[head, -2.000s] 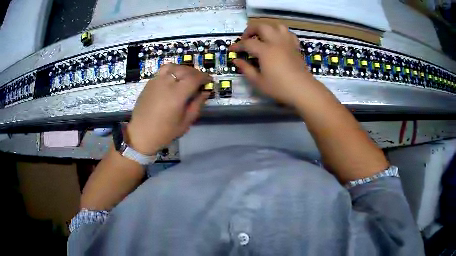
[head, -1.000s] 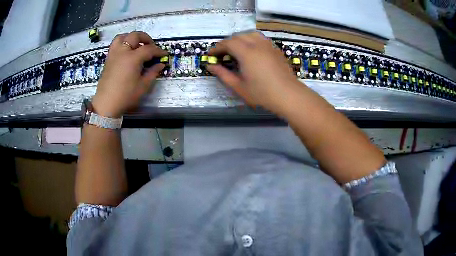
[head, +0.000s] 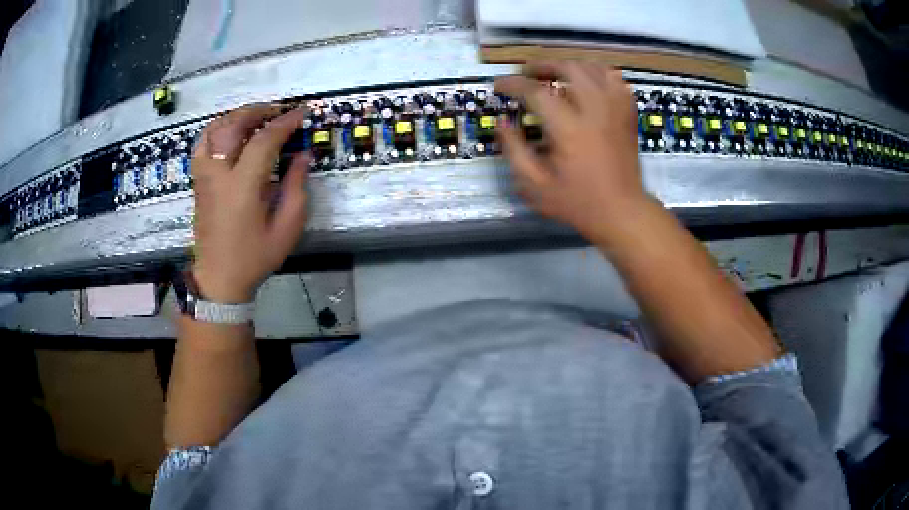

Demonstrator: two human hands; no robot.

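Observation:
A circuit board panel [head: 384, 149] lies on the conveyor, with several yellow-topped transformers, one of them [head: 446, 127] upright between my hands. My left hand [head: 244, 199] is over the panel's left part, thumb and fingers apart, fingertips beside the leftmost yellow top [head: 321, 137]. My right hand [head: 583, 149] is over the panel farther right, thumb and index finger around the board near another yellow top [head: 487, 123]. My palms and fingers hide parts of the boards. What either hand grips is not clear.
The scuffed metal rail [head: 399, 204] runs along the near side. Boards without yellow tops [head: 150, 171] lie left of a dark gap [head: 97, 181]. Boards with transformers [head: 738, 129] continue right. One lone transformer [head: 163, 99] is on the far rail. A white sheet [head: 618, 22] over cardboard lies behind.
The two loose transformers on the near rail are gone from there. My left hand moved left, then a little nearer me. My right hand went left, then back right. More yellow tops show between my hands.

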